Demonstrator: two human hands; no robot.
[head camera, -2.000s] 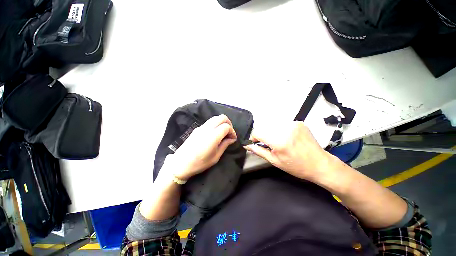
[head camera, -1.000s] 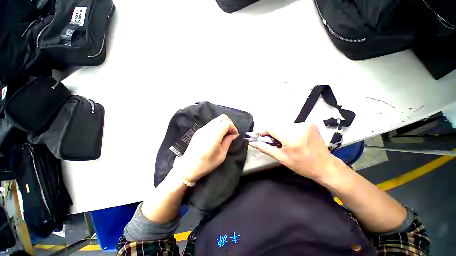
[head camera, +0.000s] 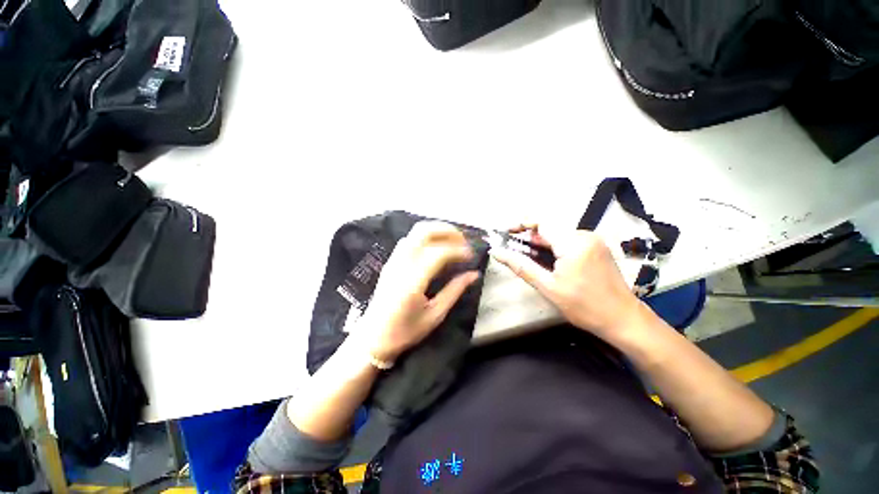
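Observation:
A limp black fabric bag (head camera: 414, 371) lies at the table's front edge, partly hanging over it against the apron. A dark patch with pale print shows on it, left of my left hand. My left hand (head camera: 424, 289) pinches the bag near its upper right edge; the fingertips are blurred. My right hand (head camera: 578, 280) holds small thread snips (head camera: 520, 246), with metal tips pointing left at the bag's edge beside my left fingers. Whether the tips touch the fabric is too blurred to tell.
A webbing strap with buckle (head camera: 625, 205) lies right of my hands. Stacked small bags (head camera: 169, 256) fill the left side. Larger black bags (head camera: 704, 68) stand at upper right, another dark bag (head camera: 467, 19) at the top. Dark thread scraps (head camera: 723, 207) lie at right. A blue bin (head camera: 226, 444) shows below the table.
My left hand has shifted to the bag's upper right edge, and the snips have moved up with it. The whole view has shifted slightly, with more of the top dark bag showing.

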